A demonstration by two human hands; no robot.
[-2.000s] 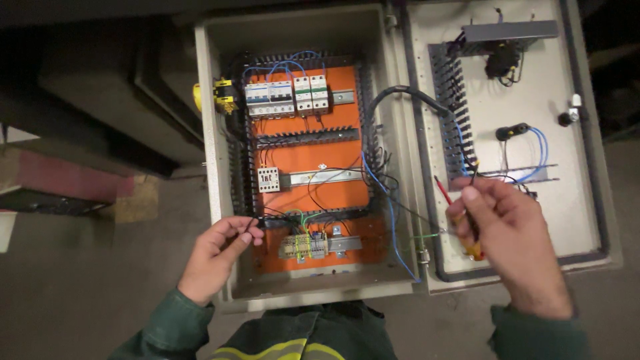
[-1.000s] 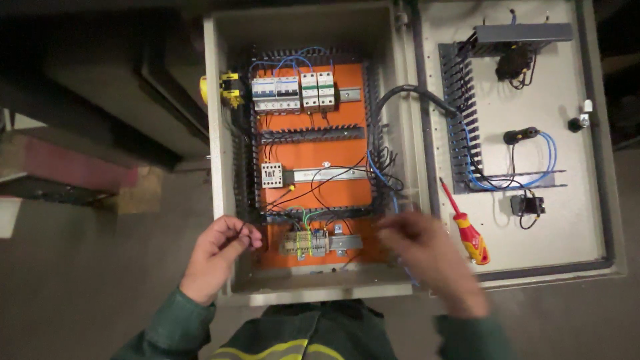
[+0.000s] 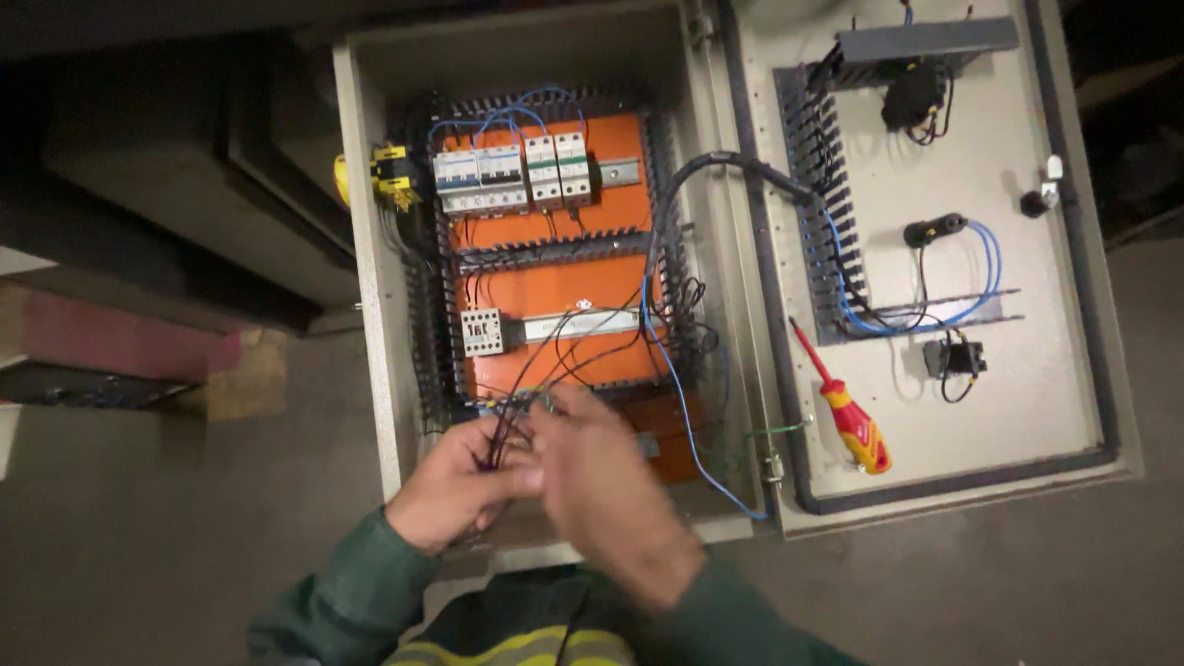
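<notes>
My left hand (image 3: 467, 486) is closed around several thin black wires (image 3: 502, 430) over the bottom of an open electrical enclosure (image 3: 368, 277). Beside it my right hand (image 3: 601, 481), blurred, has its fingertips at the same wires; whether it grips one cannot be told. Both hands cover most of the terminal blocks. Above them, on the orange mounting plate (image 3: 527, 277), are a small contactor (image 3: 482, 333) and a row of circuit breakers (image 3: 504, 176). A red and yellow screwdriver (image 3: 856, 425) lies on the inside of the enclosure door (image 3: 999, 416).
A black cable bundle (image 3: 717, 159) crosses the hinge side to the door. A loose blue wire (image 3: 689, 425) hangs at the enclosure's lower right. The door carries slotted wiring duct (image 3: 819, 203) and switch backs (image 3: 955, 358). A yellow switch part (image 3: 393, 176) is at the left wall.
The right hand held the screwdriver two seconds ago; one second ago the tool lay on the door. The right hand has since moved left to meet the left hand at the wires.
</notes>
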